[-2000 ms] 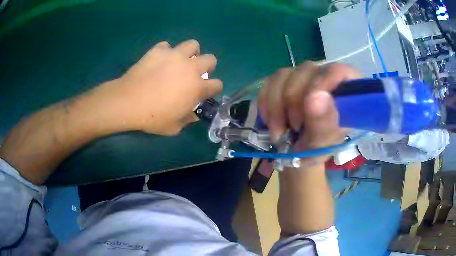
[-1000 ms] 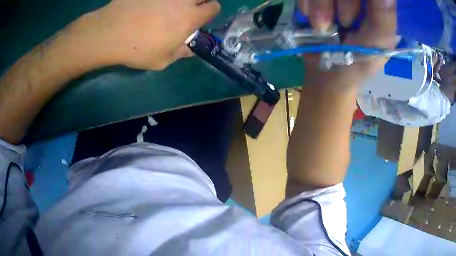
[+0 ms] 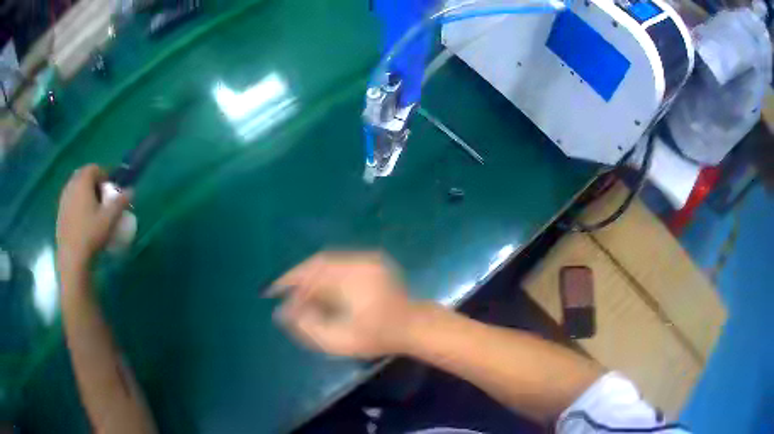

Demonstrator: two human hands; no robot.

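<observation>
My left hand [image 3: 85,212] is at the far left, holding an appliance with a white barrel [image 3: 110,193] and a black handle [image 3: 144,157] pointing up and right; both are blurred. My right hand [image 3: 344,305] is over the near part of the green belt [image 3: 212,322], blurred, with fingers partly curled. Whether it holds something small cannot be told. The blue screwdriver [image 3: 399,42] hangs nose down at the top middle, its metal nose [image 3: 386,127] above the belt, touched by no hand.
A grey-white feeder box [image 3: 526,85] stands at upper right. A thin pale rod [image 3: 454,137] and a small dark part [image 3: 456,194] lie on the belt. A carton [image 3: 628,288] below the belt edge bears a reddish-brown phone [image 3: 578,301]. Something red [image 3: 698,199] is at right.
My right hand has let go of the screwdriver, which now hangs upright, and has moved left and down. My left hand has moved far left with the appliance. The view has shifted too.
</observation>
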